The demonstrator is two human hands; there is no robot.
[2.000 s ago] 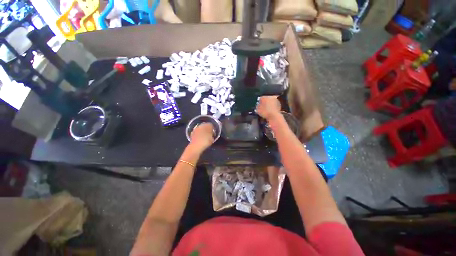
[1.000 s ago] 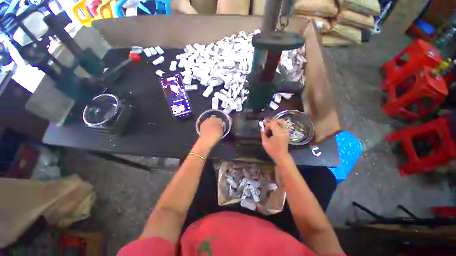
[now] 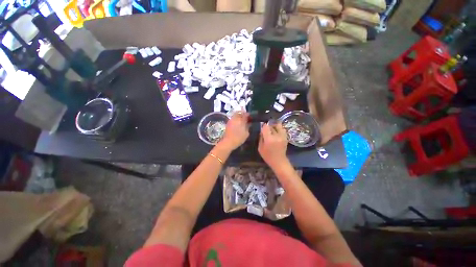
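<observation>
My left hand is at the left front of the green hand press, fingers bunched; what is in them is too small to tell. My right hand is just right of it, fingertips pinched at the press base, which the hands mostly hide. The left parts bowl and right parts bowl hold tiny silvery parts. A large heap of white plastic pieces lies behind the press. The open carton at my lap holds greyish-white pieces.
A lit smartphone lies left of the heap. A second green press with a red-knobbed lever and a spare bowl stand at left. Brown boards edge the table. Red stools stand on the floor at right.
My left hand has left the left bowl and moved right to the press. My right hand has moved slightly left, away from the right bowl's edge. The view has shifted a little.
</observation>
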